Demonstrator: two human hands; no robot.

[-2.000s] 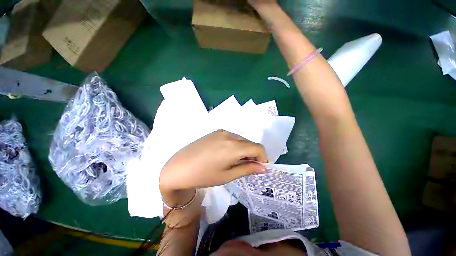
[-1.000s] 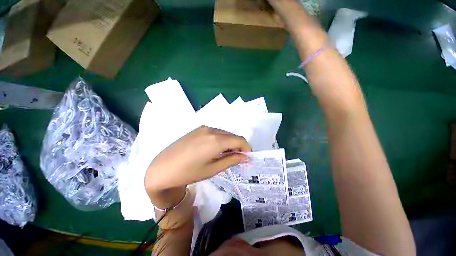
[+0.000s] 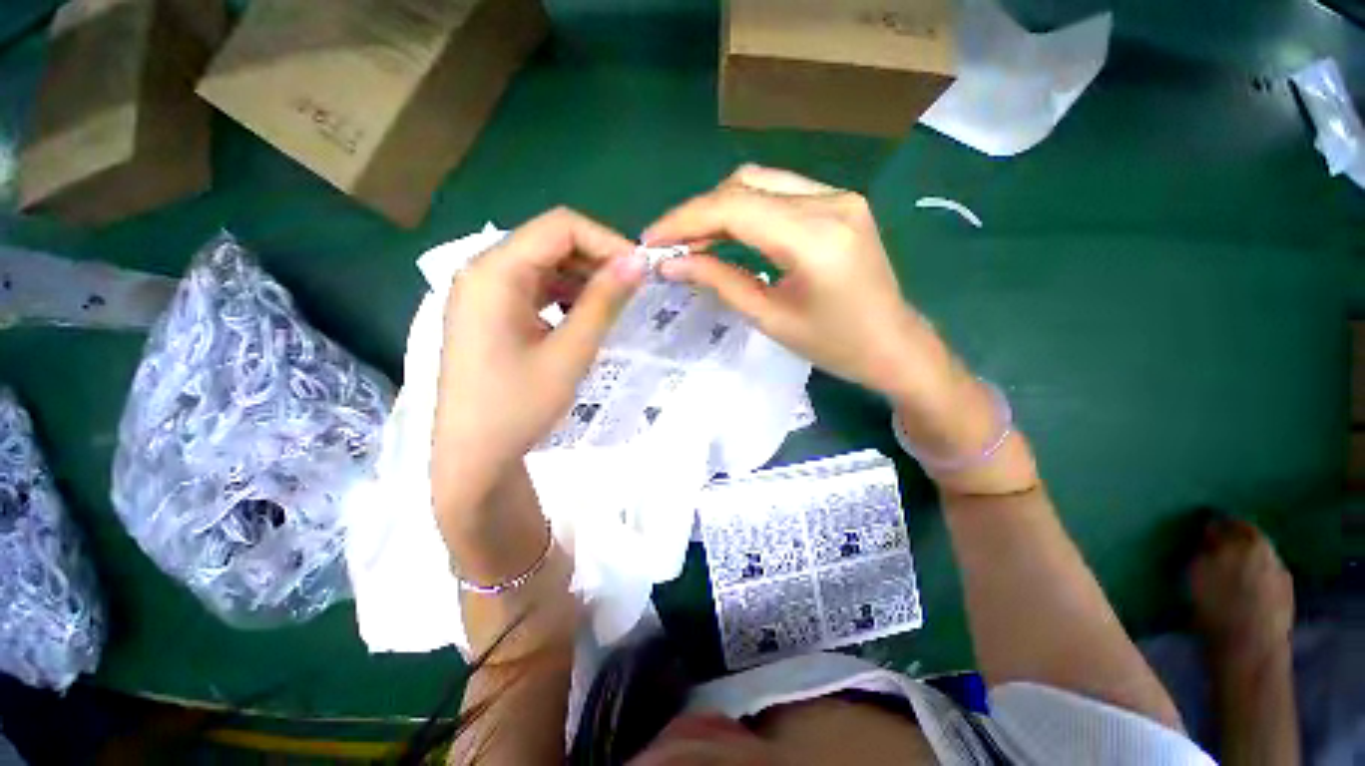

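Note:
My left hand and my right hand meet above the white pile, fingertips nearly touching. Between them they pinch the top edge of a printed label sheet, which hangs down and shows several small labels. Blank white backing paper lies loose beneath and left of my left hand. The stack of label sheets, showing a four-label grid, lies close to my body, below my right hand. A brown carton stands at the far side, away from both hands.
Two more brown cartons stand far left. Clear bags of grey-white loops and a flat grey bar lie left. A white sheet, a curved scrap and a small packet lie right. Another person's hand shows lower right.
My right hand has come back from the far carton to my left hand. The label sheet has been raised and moved left off the stack. The far cartons sit further right in view.

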